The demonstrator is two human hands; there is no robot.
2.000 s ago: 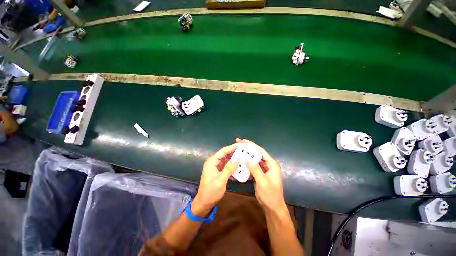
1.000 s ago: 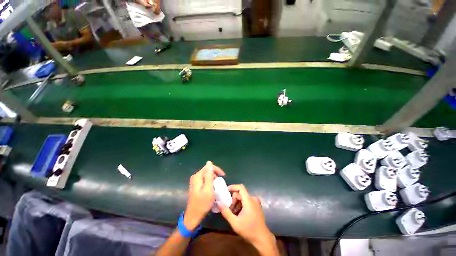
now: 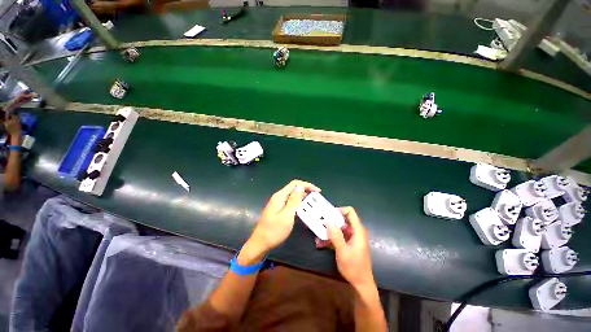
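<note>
A white plug adapter (image 3: 319,214) is held between both hands above the bench edge, its flat face with slots turned up. My left hand (image 3: 280,217), with a blue wrist strap (image 3: 247,262), grips its upper left end. My right hand (image 3: 350,245) grips its lower right end, thumb on the face. The underside of the adapter is hidden. Further back on the bench, an inner assembly (image 3: 226,153) lies against a white slotted piece (image 3: 249,152).
Several white adapters (image 3: 507,206) cluster at bench right. A small white strip (image 3: 181,181), a blue tray (image 3: 81,151) and a white power strip (image 3: 109,152) lie left. Inner assemblies (image 3: 428,106) sit on the green belt (image 3: 350,84). Lined crates (image 3: 152,279) stand below left. Another person's arm (image 3: 13,152) shows far left.
The adapter has turned from edge-on to show its slotted face, and both hands have shifted around it. The view has tilted down. The belt assemblies have moved right relative to the bench.
</note>
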